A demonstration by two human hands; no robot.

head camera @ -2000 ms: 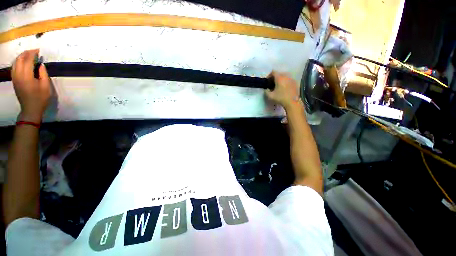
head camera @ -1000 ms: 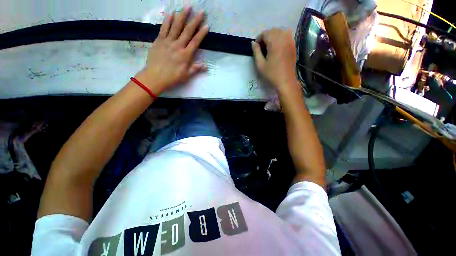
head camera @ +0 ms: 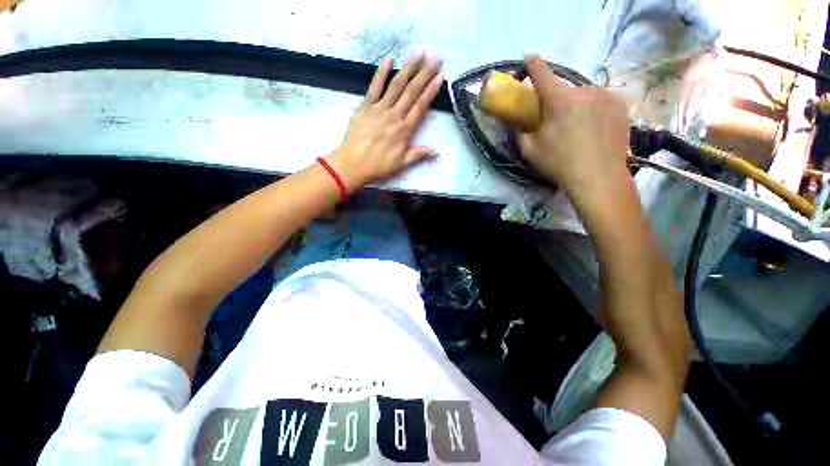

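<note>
The black fabric strip (head camera: pixel 209 62) lies along the white-covered table, narrow and curving off to the left. My left hand (head camera: pixel 389 123) lies palm down with fingers spread, its fingertips on the strip near the strip's right end. My right hand (head camera: pixel 578 123) is shut on the yellow-tan handle of the steam iron (head camera: pixel 475 100). The iron's dark-rimmed plate points left, at the strip's right end, just right of my left fingers. It hides the strip's tip, and I cannot tell whether it presses on it.
The white cloth-covered table (head camera: pixel 118 114) has its front edge close to my body. The yellow hose (head camera: pixel 764 177) and a black cord (head camera: pixel 696 273) run at the right, behind the iron. Pale cloth (head camera: pixel 651 45) lies at the table's right end. A yellow-tan piece shows at the top left corner.
My right hand has let go of the strip's end and taken hold of the iron, which has moved left from its rest to the strip. My left hand has moved right along the strip.
</note>
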